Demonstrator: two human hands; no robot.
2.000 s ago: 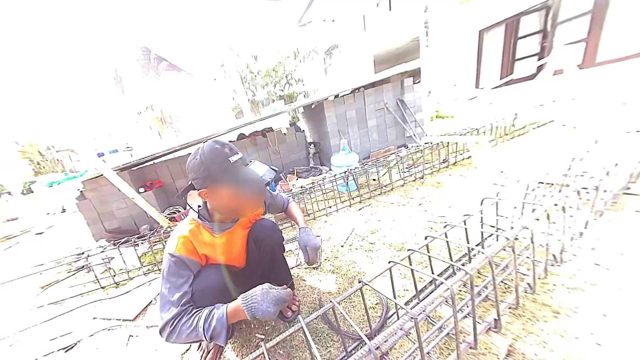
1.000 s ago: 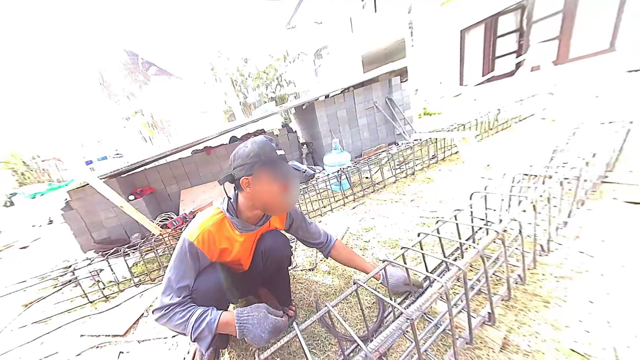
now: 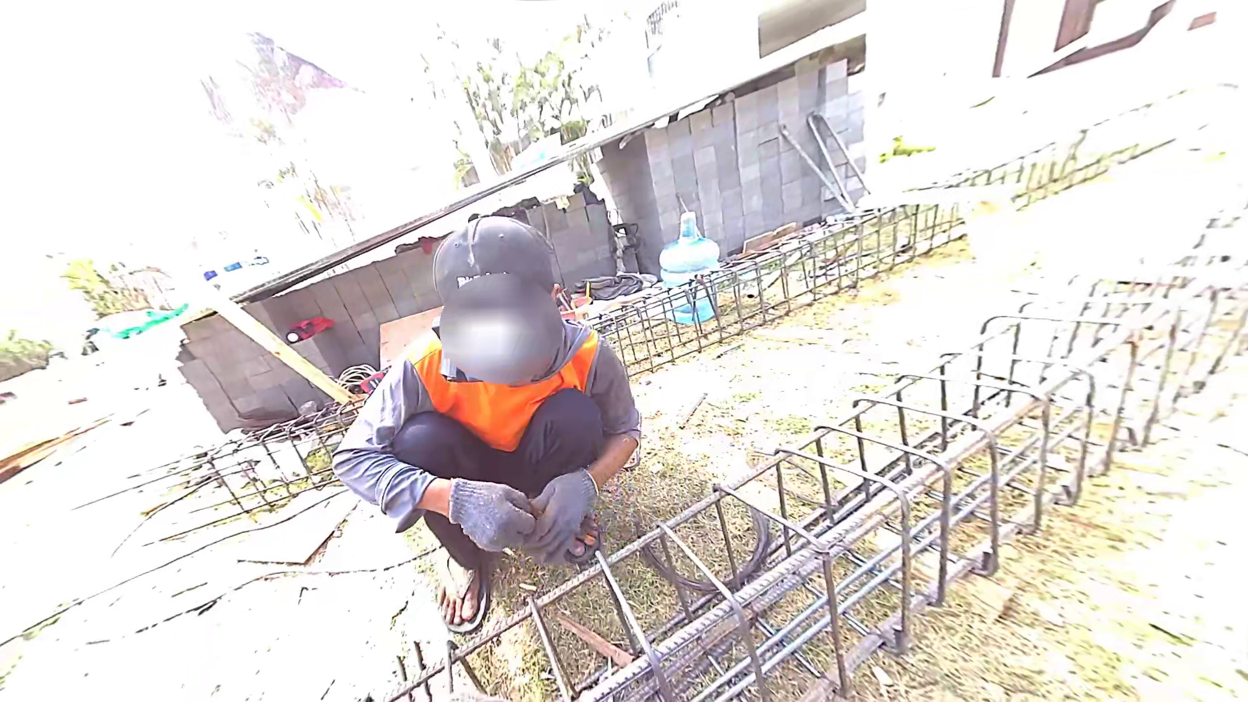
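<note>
Neither my left hand nor my right hand can be seen. In front of me lies a long rebar cage of ribbed bars and bent stirrups, running from the bottom edge to the upper right. A coil of thin dark wire shows through its stirrups. Across the cage squats a co-worker in a dark cap and an orange and grey shirt. The co-worker's gloved hands are together close to the cage's near end; whether they hold anything cannot be told.
Behind the co-worker, a second rebar cage stretches beside a grey block wall. A blue water jug stands there. A wooden plank leans at the left, and loose rods lie on the ground. The background is overexposed.
The co-worker's hand that reached onto the near cage one second ago has drawn back beside the other hand. The co-worker's head is now bowed.
</note>
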